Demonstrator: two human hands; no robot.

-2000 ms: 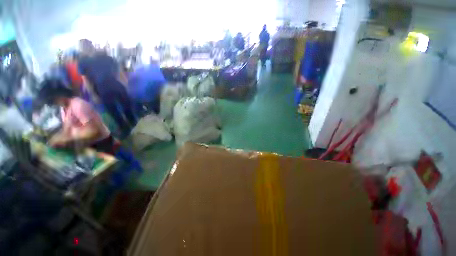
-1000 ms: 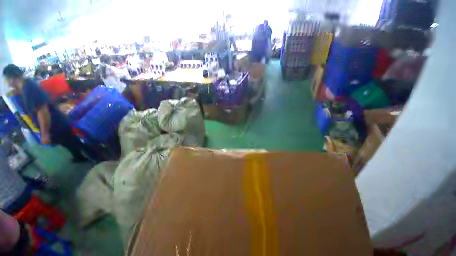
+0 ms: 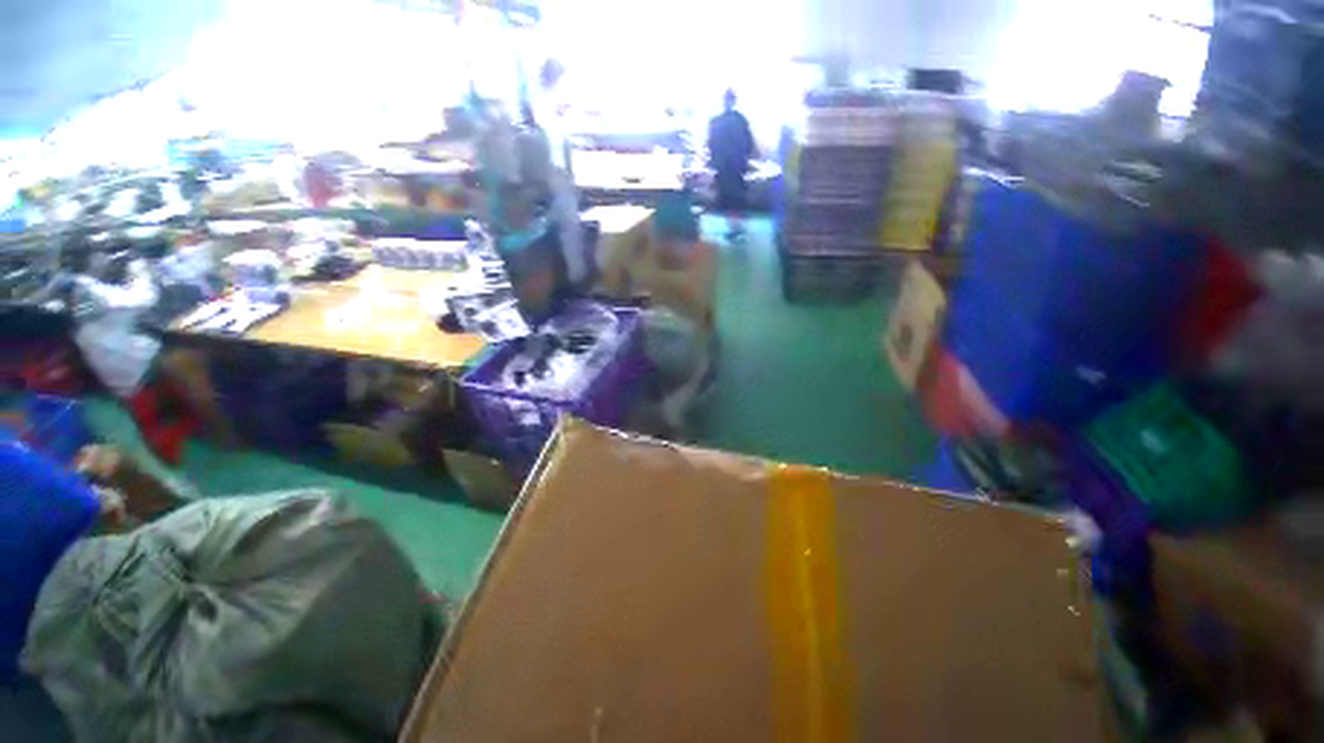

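A brown cardboard carton fills the bottom middle of the view, close to me, its top face towards me. A band of yellow tape runs along its top from the far edge to the picture's lower rim. The carton's near side and lower parts are cut off by the frame. Neither of my hands is in the picture, so how the carton is held cannot be seen.
A bulging grey-green sack stands at lower left. A purple crate with items sits by a wooden-topped workbench. Stacked crates and a person are farther back along the green floor. Blue bins and a green crate are at right.
The sacks have slid left and nearer, and the purple crate, bench and stacked crates look closer. The white wall at right has left the view. The carton stays in front of me.
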